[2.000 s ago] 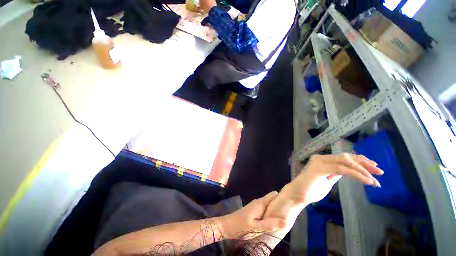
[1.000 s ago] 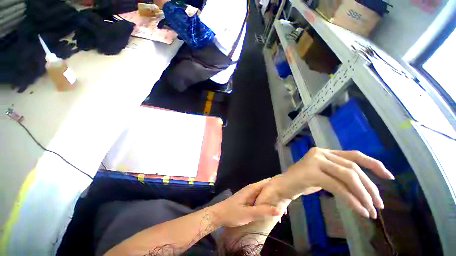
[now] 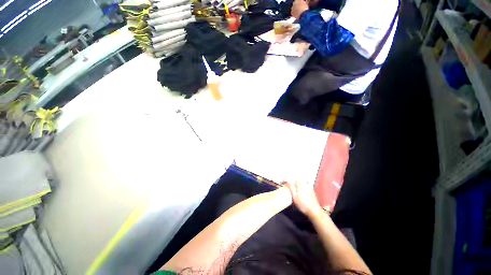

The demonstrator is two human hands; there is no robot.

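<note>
A lap-level work board (image 3: 335, 171) has a white surface, a reddish end and a dark patterned near edge. My left hand (image 3: 282, 194) and my right hand (image 3: 303, 195) meet at this near edge. The hands are small and washed out by glare, and their fingers overlap. Whether they hold anything, or how far the fingers are closed, cannot be told.
The white bench (image 3: 81, 182) lies to the left, with a thin cord (image 3: 191, 128), a glue bottle (image 3: 214, 88), black fabric (image 3: 183, 70), folded stacks (image 3: 171, 24) and grey yellow-edged panels (image 3: 21, 182). A seated person (image 3: 371, 27) is ahead. Shelving (image 3: 457, 107) stands right.
My left hand has let go of my right wrist. My right hand has come back from near the shelving to the board's edge, beside the left. The view has swung left over the bench.
</note>
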